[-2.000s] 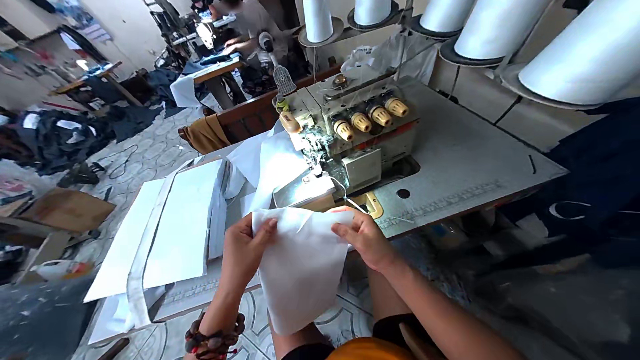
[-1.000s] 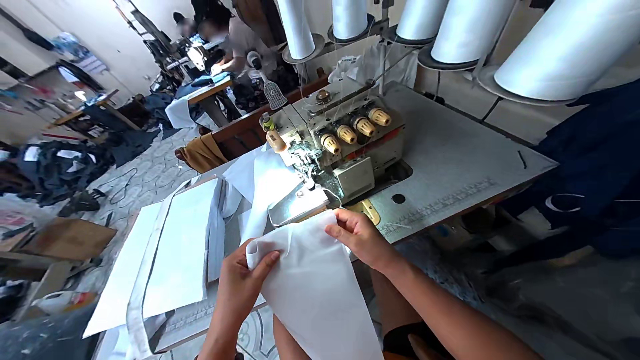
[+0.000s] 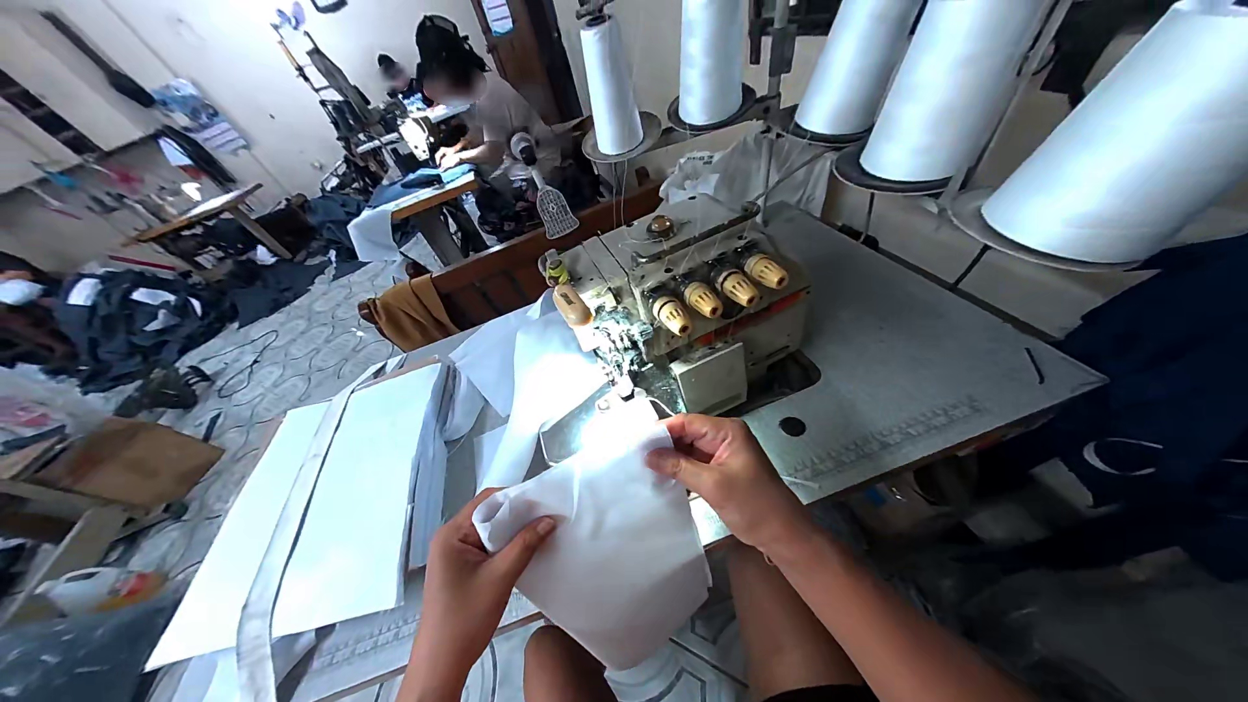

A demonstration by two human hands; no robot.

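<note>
My left hand (image 3: 487, 556) pinches the left edge of a white fabric piece (image 3: 614, 546) between thumb and fingers, where the edge curls over. The top right corner of that piece is in my right hand (image 3: 712, 468), close to the overlock sewing machine (image 3: 702, 283). Between both hands the cloth hangs over the table's front edge and my lap. The machine's lamp lights its needle area and presser foot (image 3: 621, 390), just beyond the fabric. More white fabric (image 3: 546, 370) lies left of the machine head. Whether the piece touches the machine plate is unclear.
A stack of white fabric panels (image 3: 361, 497) with a pale strip (image 3: 292, 517) across it lies on the table (image 3: 907, 341) at left. Large white thread cones (image 3: 907, 97) stand above the machine. Behind, a person (image 3: 497, 117) works at another sewing table. Dark cloth (image 3: 1170, 390) hangs at right.
Both hands still hold the white fabric. Its hanging lower part, which stretched far down a second ago, now hangs shorter and more bunched.
</note>
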